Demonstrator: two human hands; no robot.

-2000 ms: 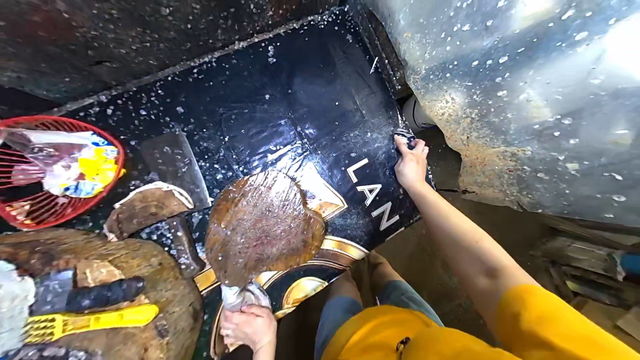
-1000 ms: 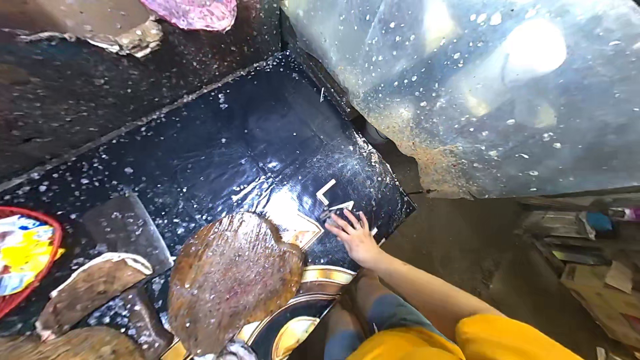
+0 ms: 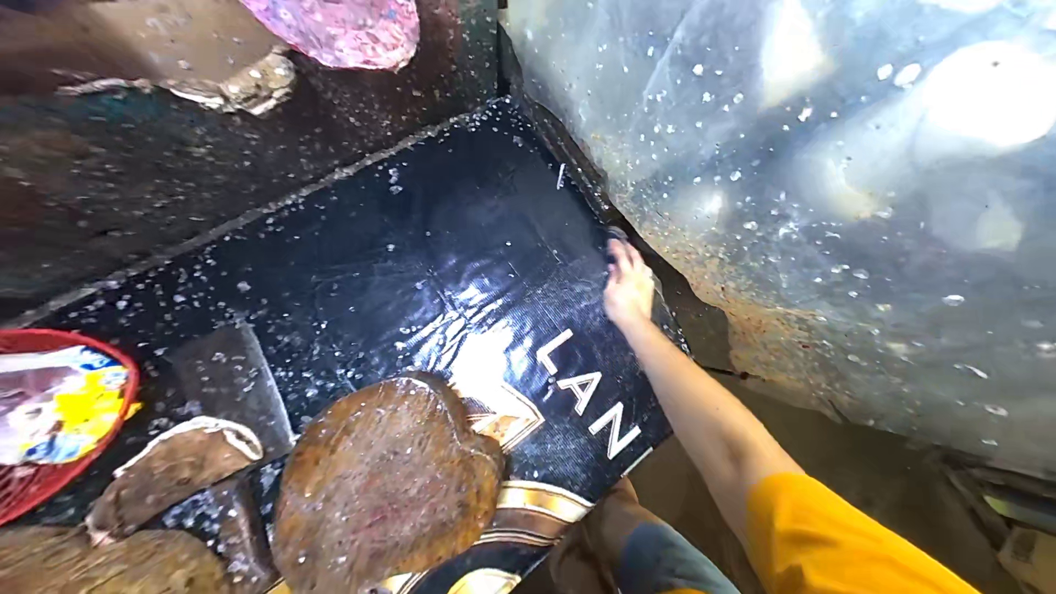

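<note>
My right hand (image 3: 629,285) reaches flat and low to the right edge of a table covered with black printed sheeting (image 3: 462,214). A small dark thing (image 3: 615,235) is at its fingertips; whether the fingers grip it is unclear. Left of that arm, a thick, wet wooden board (image 3: 392,483) with an uneven round outline overlaps the sheeting's gold print. My left hand is out of view. A broad cleaver blade (image 3: 231,379) lies left of the board, partly under a brown curved piece with a whitish rim (image 3: 181,462).
A red plastic basket (image 3: 130,379) holding printed plastic packaging stands at the left edge, above a wooden block (image 3: 124,565). A spattered metal sheet (image 3: 808,198) rises along the right side, and a dark wall (image 3: 247,157) borders the far side. Small pale flecks dot the sheeting.
My right hand has moved from over the white letters to the table's right edge. My left hand, at the wooden board's lower end two seconds ago, is no longer visible.
</note>
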